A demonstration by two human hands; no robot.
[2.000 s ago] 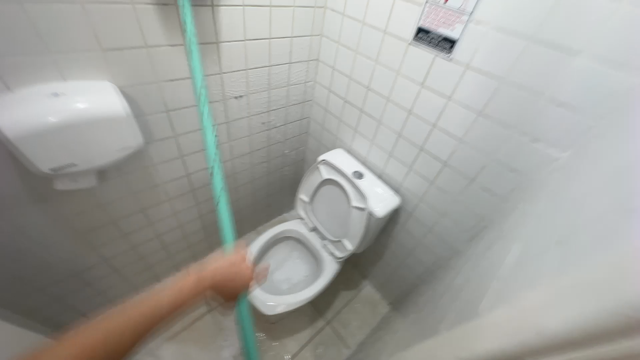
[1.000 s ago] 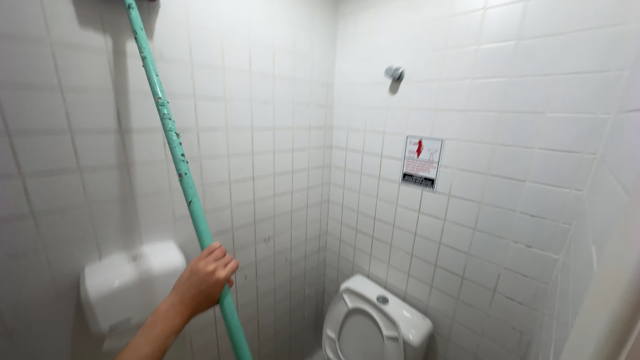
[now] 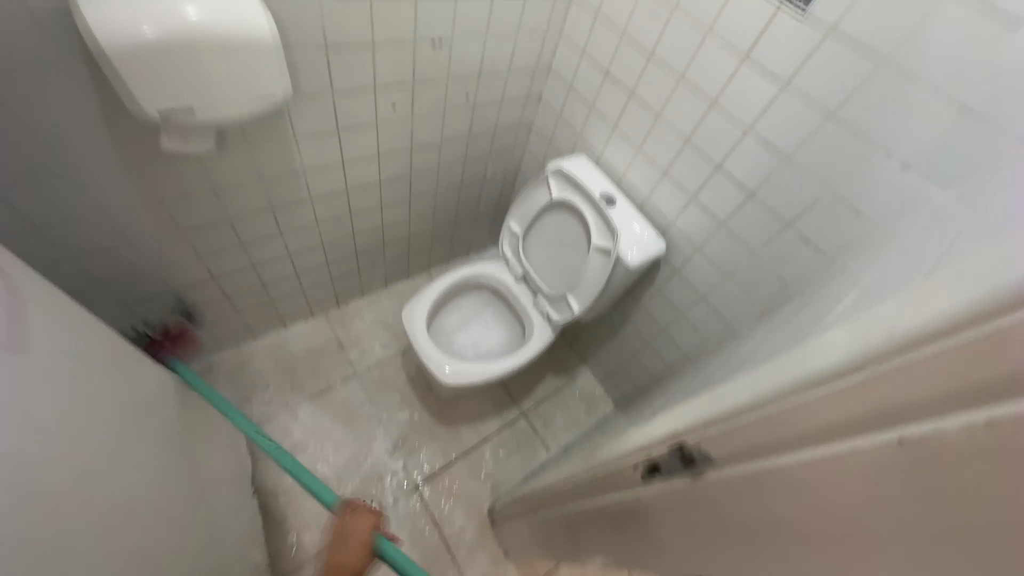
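One hand, seemingly my left hand [image 3: 354, 534], grips a green pole [image 3: 276, 452] low in the head view. From there the pole slants up and left to a blurred dark and reddish head [image 3: 172, 342] low by the tiled wall, partly hidden behind a pale panel. What kind of tool head it is, I cannot tell. My right hand is out of view. Beyond the hand stands a white toilet [image 3: 448, 374] with seat and lid raised against its cistern [image 3: 640, 240]. The tiled floor [image 3: 328, 424] around the pole looks wet, with pale suds or water.
A white wall dispenser [image 3: 200, 64] hangs at the upper left. The pale panel [image 3: 88, 432] rises at the left. At the right is a door or frame edge [image 3: 768, 416] with a metal latch [image 3: 676, 462]. White tiled walls [image 3: 424, 144] meet behind the toilet.
The view has tilted down from the upper wall. The pole's far end, high at the upper left one second ago, is now low at the left near the floor; the hand still holds the pole.
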